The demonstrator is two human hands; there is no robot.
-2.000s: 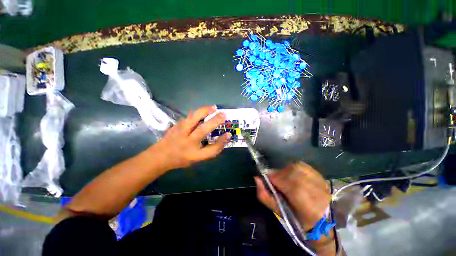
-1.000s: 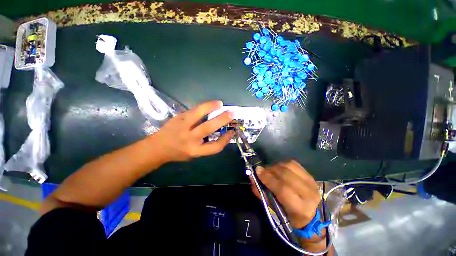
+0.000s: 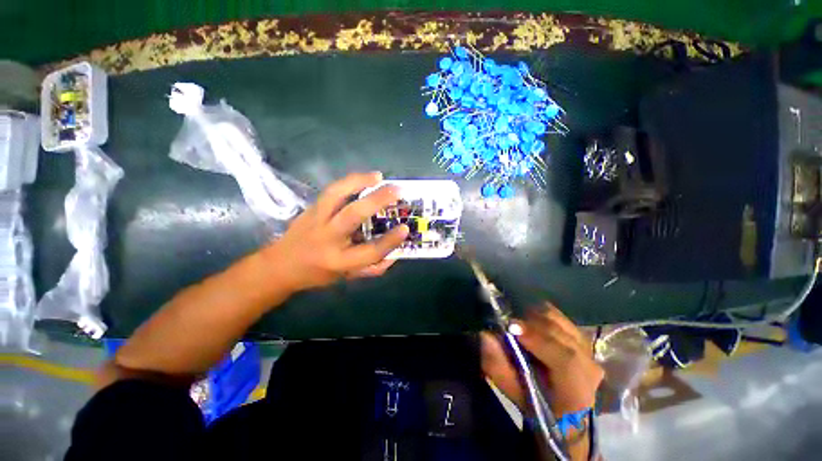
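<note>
A white open housing [image 3: 440, 191] with a circuit board and yellow, black and red parts lies on the dark green bench. My left hand [image 3: 338, 236] holds its left side, with fingers over part of the board. My right hand [image 3: 545, 356] holds a soldering iron [image 3: 496, 302] with a cable running back along it. Its tip points at the housing's lower right corner and appears just off it. A loose pile of blue disc components [image 3: 491, 117] with wire leads lies behind the housing. A bagged white cord [image 3: 239, 162] runs toward my left hand.
Another open housing [image 3: 48, 112] with a bagged cord [image 3: 86, 234] lies at far left, beside more bagged items [image 3: 13, 225]. Small black trays [image 3: 595, 239] with silvery slivers and a large dark box [image 3: 707, 171] stand at right. A rusty-yellow edge [image 3: 360, 34] runs along the back.
The iron has drawn back from the board toward the lower right with my right hand. The housing has become more visible, my left hand still on it. The camera view has shifted slightly.
</note>
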